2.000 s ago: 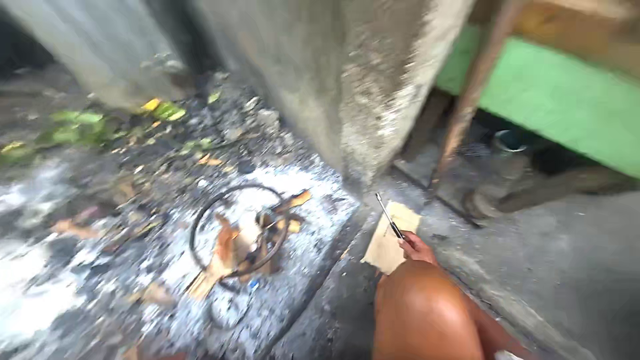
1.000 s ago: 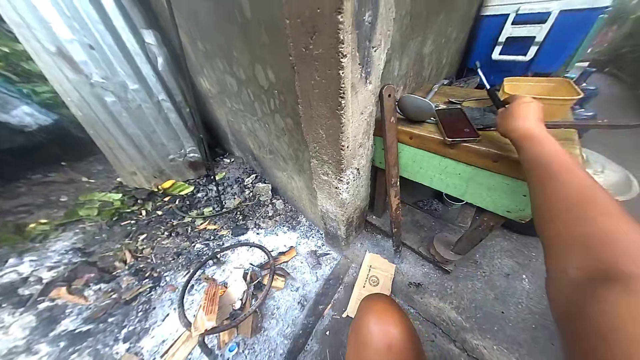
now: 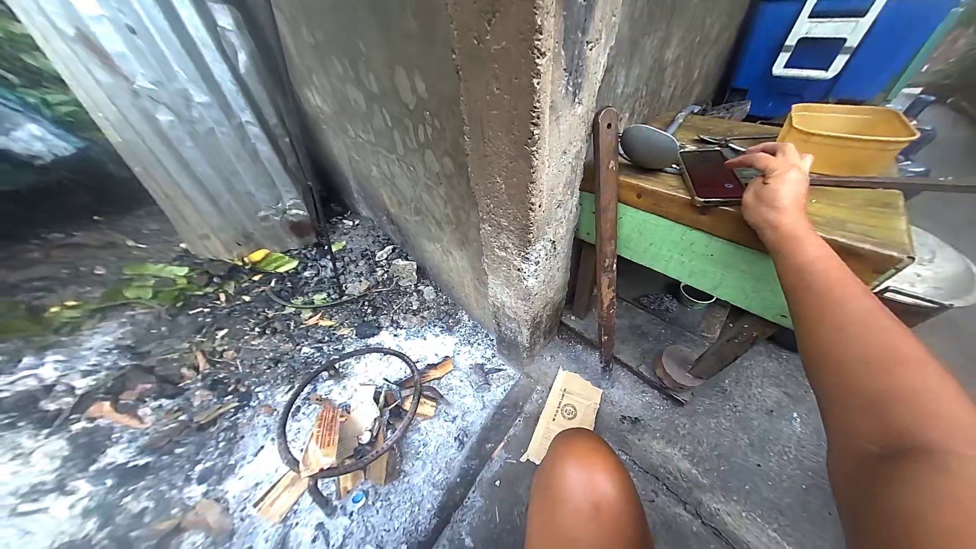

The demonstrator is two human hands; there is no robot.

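Observation:
My right hand (image 3: 778,183) reaches over the wooden table (image 3: 862,221), its fingers extended at the right edge of a smartphone (image 3: 713,177). The phone lies flat, its dark screen up; my palm and thumb are partly hidden. Left of the phone is a round grey metal utensil (image 3: 650,146), and behind my hand stands a yellow plastic tub (image 3: 850,137). My left hand is out of view. On the ashy ground, a metal ring (image 3: 286,423) surrounds split wood pieces (image 3: 324,435). A torn piece of brown cardboard (image 3: 568,408) lies on the concrete beside my knee.
A concrete pillar (image 3: 518,175) stands between the ash and the table. A rusty flat metal bar (image 3: 606,229) leans at the table's front. Corrugated metal sheeting (image 3: 175,114) stands at left, a blue cooler (image 3: 770,46) behind the table, and a round metal lid (image 3: 938,267) at right.
My right hand has moved from the cardboard up to the table, then down to the phone. The slim tool it held earlier is no longer visible in it. The view has swung up towards the table.

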